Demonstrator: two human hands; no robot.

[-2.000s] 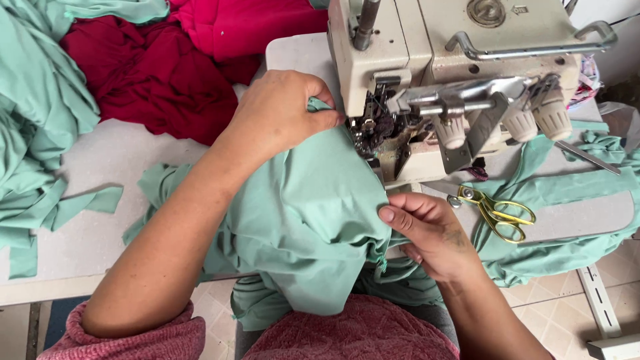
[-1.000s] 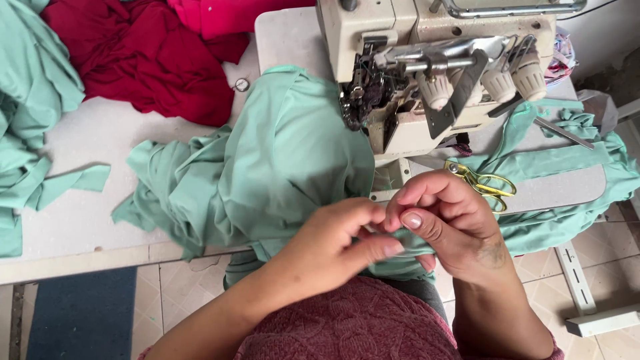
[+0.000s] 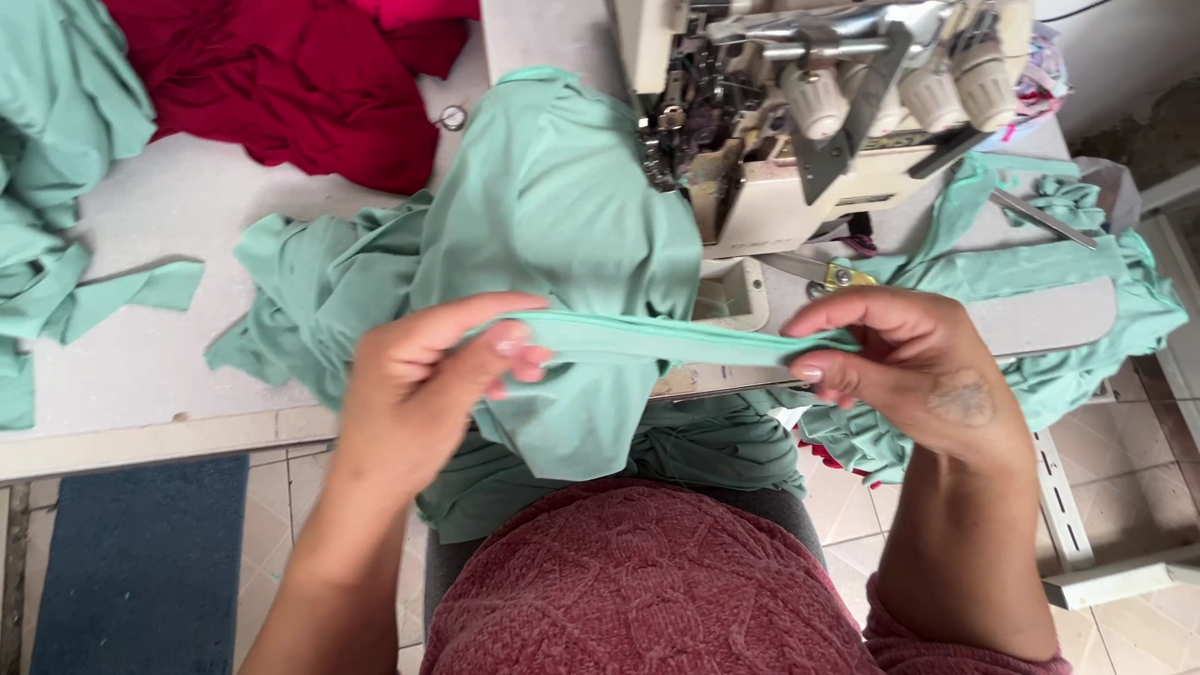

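A narrow folded band of mint-green fabric (image 3: 656, 341) stretches between my hands, above my lap and the table's front edge. My left hand (image 3: 450, 366) pinches one end between thumb and fingers, and my right hand (image 3: 872, 361) grips the other. Behind the band, a larger mint-green garment piece (image 3: 562, 197) lies bunched on the table, against the front of an overlock sewing machine (image 3: 787, 187). Its needle area is partly hidden among metal parts. Scissors (image 3: 834, 274) with yellow handles lie just behind my right hand, which covers much of them.
Dark red fabric (image 3: 291, 94) and more mint-green fabric (image 3: 56, 187) lie on the left of the table (image 3: 141, 375). Mint-green strips (image 3: 1022, 267) and metal tweezers (image 3: 1045, 220) are at the right. A small round metal item (image 3: 453, 117) sits near the red fabric.
My left hand has left the cloth beside the machine, where it was two seconds ago. One second ago my hands were close together; now they are apart with the band pulled out between them.
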